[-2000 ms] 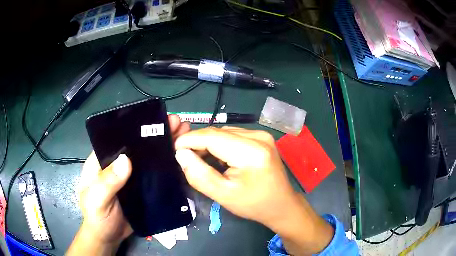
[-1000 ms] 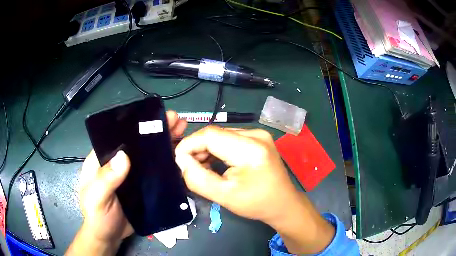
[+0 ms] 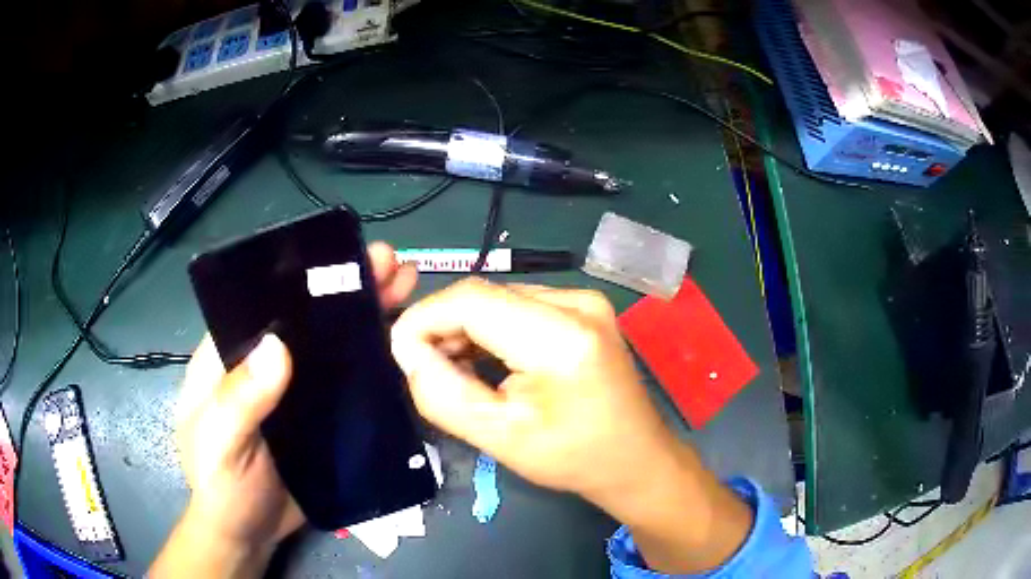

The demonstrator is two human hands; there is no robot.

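Observation:
A black glossy smartphone or display assembly (image 3: 339, 385) is held tilted above the bench, with a white label near its top and a small white dot near its bottom. My left hand (image 3: 243, 441) grips it from the left and below, thumb on the face, fingertips showing past the right edge. My right hand (image 3: 526, 385) is at the phone's right edge with thumb and index finger close together. Whether the fingertips hold something small or touch the edge cannot be told. White cloth or tissue (image 3: 390, 532) shows partly below the phone.
Behind the hands lie a marker (image 3: 452, 261), an electric screwdriver (image 3: 396, 153), a power adapter (image 3: 198, 181) and cables. A clear block (image 3: 639, 255) and red card (image 3: 695, 356) lie right. A blue scrap (image 3: 485, 489) lies below, a narrow phone part (image 3: 79, 475) left, a blue power unit (image 3: 882, 153) upper right.
The phone has shifted slightly up and left in my left hand's grip. My right hand has moved slightly up and left along with it, staying at the right edge.

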